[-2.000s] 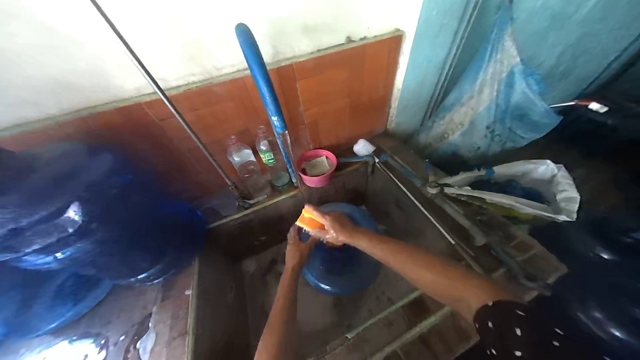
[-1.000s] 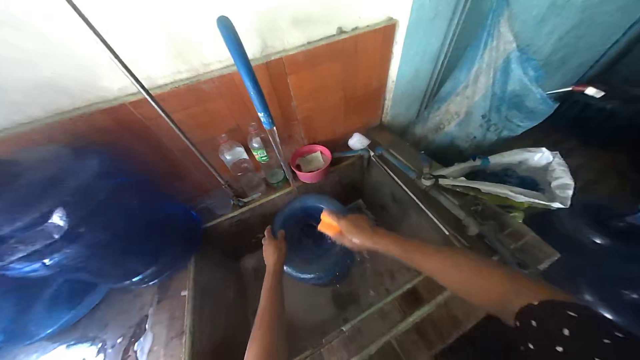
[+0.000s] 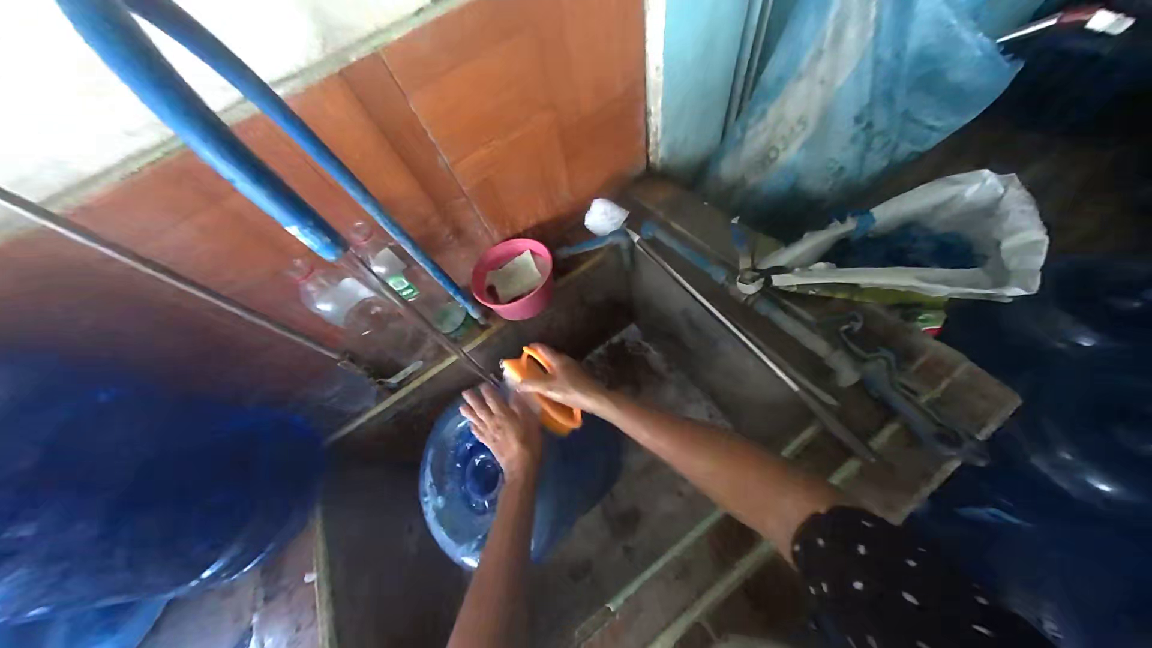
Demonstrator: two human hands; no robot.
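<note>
A blue plastic water jug (image 3: 450,486) lies tilted in the concrete basin, its round ringed end facing me. My left hand (image 3: 504,430) rests on the jug's upper part with fingers spread, gripping nothing. Just right of it, my right hand (image 3: 562,382) holds an orange scrubbing brush (image 3: 558,414) by its handle, close to the jug. A thin stream or rod from the blue hose (image 3: 306,225) reaches down to my hands; which one it is I cannot tell. The jug's far side is partly hidden by my arms.
On the basin's back ledge stand a pink bowl (image 3: 513,306) and clear plastic bottles (image 3: 333,297). A long rod with a white head (image 3: 606,217) leans along the right side, near pipes (image 3: 810,337) and an open white sack (image 3: 999,234). Large blue jugs (image 3: 153,477) crowd the left.
The jug has turned, so its round ringed end now shows toward me. The right hand has moved with the orange brush to the jug's upper side, near the left hand. The view has shifted.
</note>
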